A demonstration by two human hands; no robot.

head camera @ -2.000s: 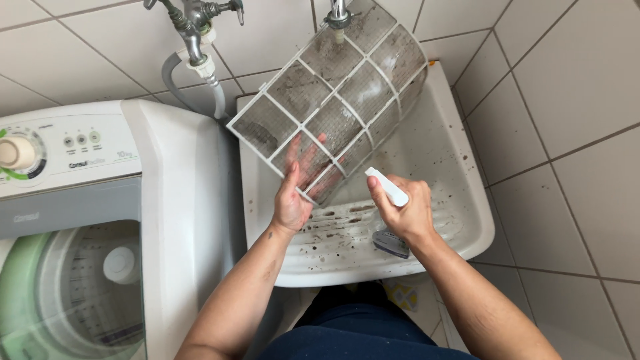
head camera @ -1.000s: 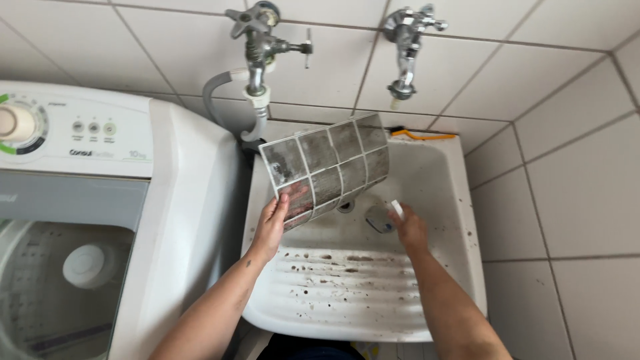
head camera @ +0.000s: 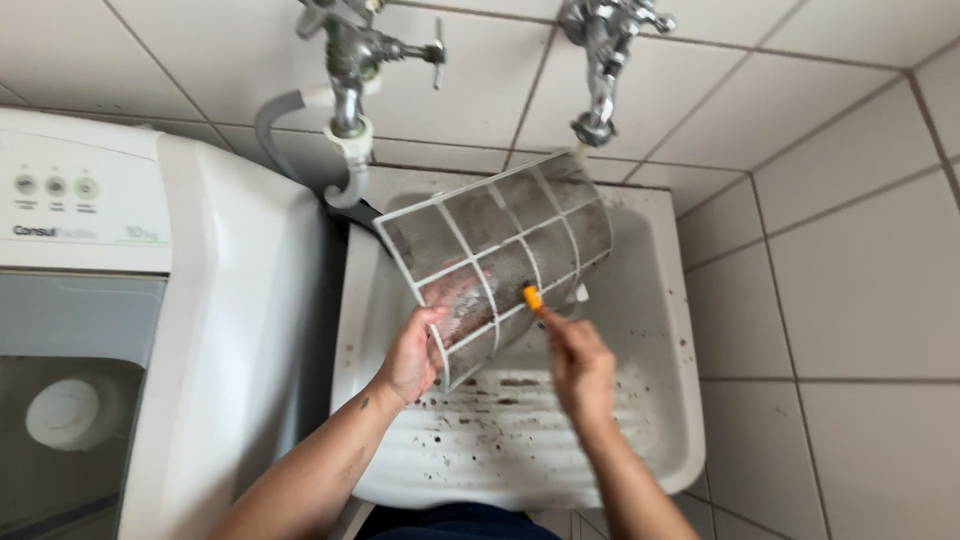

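A curved mesh air filter [head camera: 502,232] with a white plastic grid frame tilts over the laundry sink [head camera: 637,450], with grey grime on its mesh. My left hand [head camera: 420,352] grips its lower left edge, thumb in front and fingers behind, seen through the mesh. In my right hand [head camera: 581,364], somewhat blurred, is a small orange-ended tool [head camera: 532,298], its tip at the mesh near the lower middle of the filter; what kind of tool it is I cannot tell. A small white piece [head camera: 582,292] shows just right of the filter, partly hidden.
Dark specks dot the sink's ribbed slope. Behind it, a chrome tap [head camera: 600,90] hangs above the filter's top corner, and a second tap [head camera: 352,67] with a grey hose [head camera: 277,127] is at the left. A washing machine [head camera: 217,315] stands left; a tiled wall [head camera: 885,300] is at the right.
The white-handled tool held in my right hand in the earlier frames is no longer in it; an orange-ended one is there now, against the filter. My left hand still holds the filter.
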